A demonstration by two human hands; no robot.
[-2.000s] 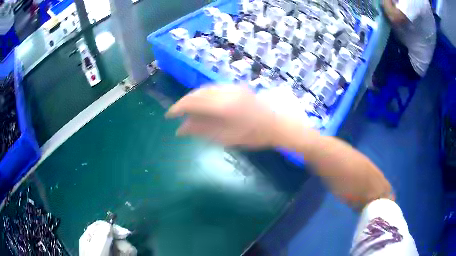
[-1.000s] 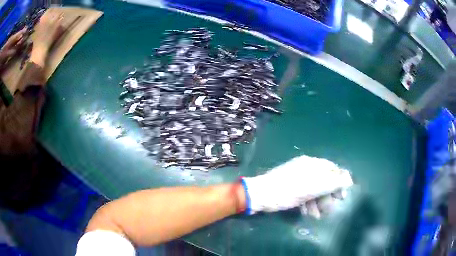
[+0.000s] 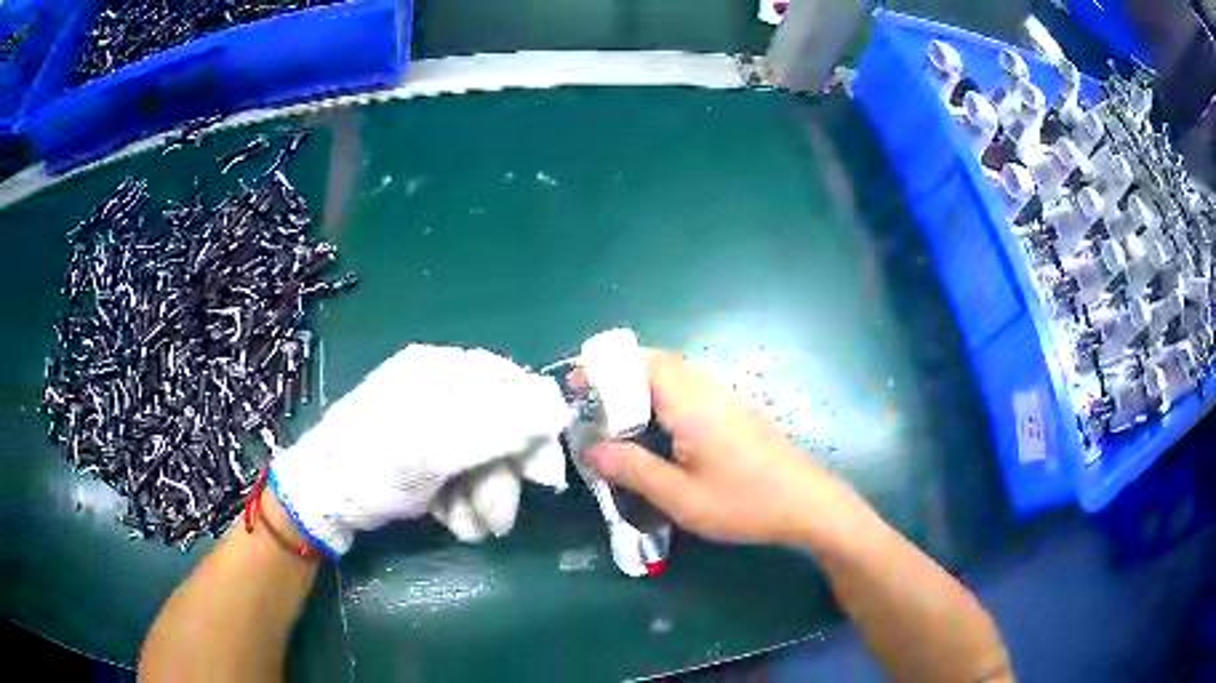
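Note:
A white curved unit [image 3: 618,378] is held above the green bench at the centre, its broad white end up and its red-spotted end down. My right hand [image 3: 707,454], bare, is closed on it from the right. My left hand [image 3: 434,434], in a white knitted glove with a blue cuff edge, meets the unit from the left. A small dark and silver piece [image 3: 571,379] shows between the hands at the unit; whether the glove grips it or the unit is hidden by the fingertips.
A wide pile of black-and-silver parts [image 3: 187,347] lies at the left. A blue tray [image 3: 963,267] of white units stands at the right. A blue bin [image 3: 227,74] of dark parts is at the upper left, beyond the pale rail [image 3: 574,70].
The view has swung back to the bench centre. My right hand, out of view a second ago, is now at the unit with my gloved left hand. The white unit has come into view between them.

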